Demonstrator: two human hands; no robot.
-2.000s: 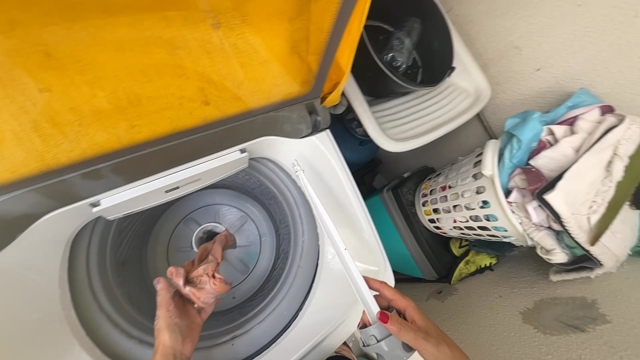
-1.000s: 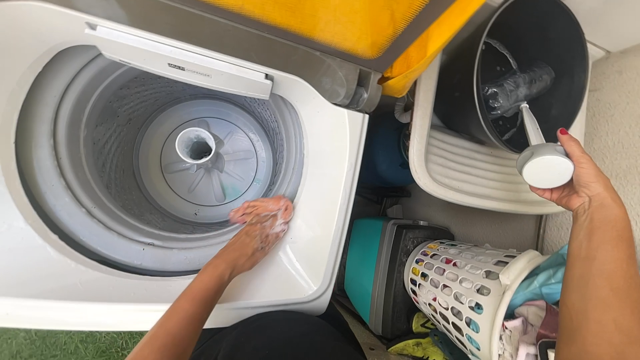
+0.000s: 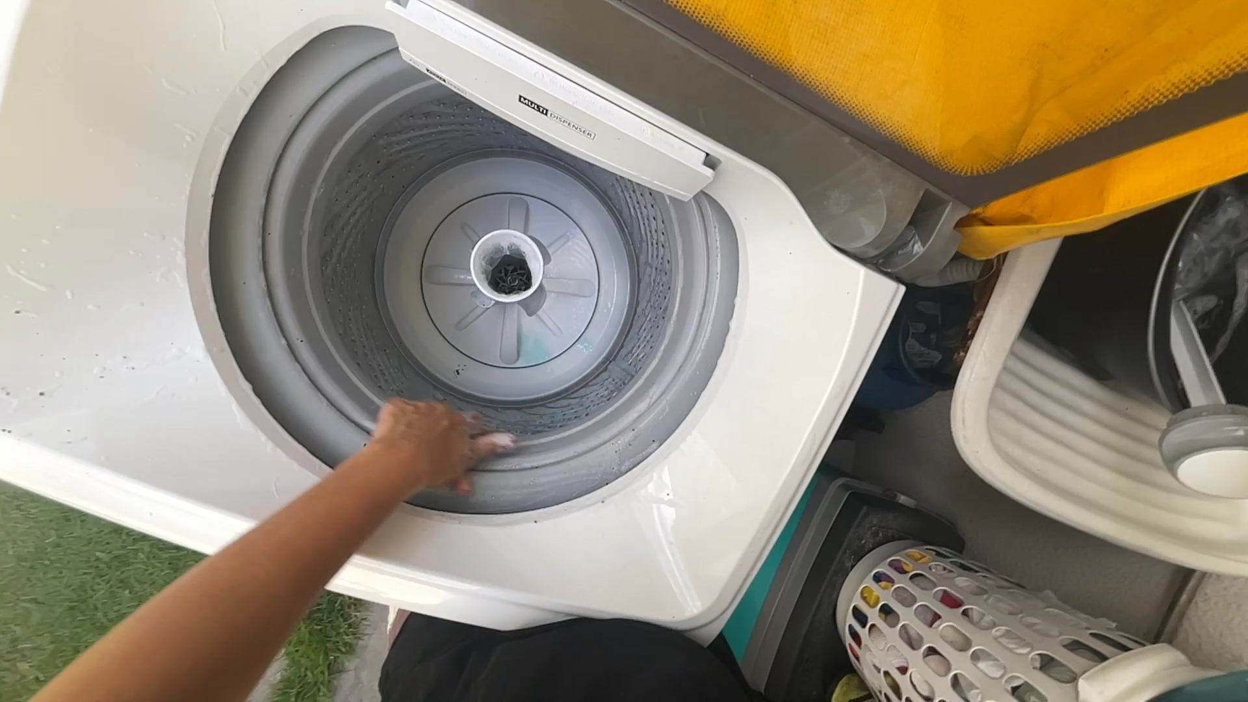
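My left hand (image 3: 434,444) reaches over the near rim of a top-loading washing machine (image 3: 770,322), fingers spread at the upper wall of the grey drum (image 3: 400,283). It grips nothing that shows. At the drum's bottom is a ribbed agitator plate (image 3: 458,312) with a hollow white centre post (image 3: 506,265) and a blue-green patch. My right hand is out of view. The white and grey plastic piece (image 3: 1209,453) it held earlier now leans by the black bucket (image 3: 1102,302), above a white ribbed washboard basin (image 3: 1072,429).
A raised lid with a yellow cover (image 3: 1024,88) stands behind the machine. To the right are a blue container (image 3: 897,361), a teal and grey box (image 3: 780,585) and a white perforated laundry basket (image 3: 975,624) with clothes. Grass (image 3: 88,556) lies at the lower left.
My left hand has moved from the machine's right rim to its near rim. My right hand, which held the white plastic piece, has left the view. The view has shifted.
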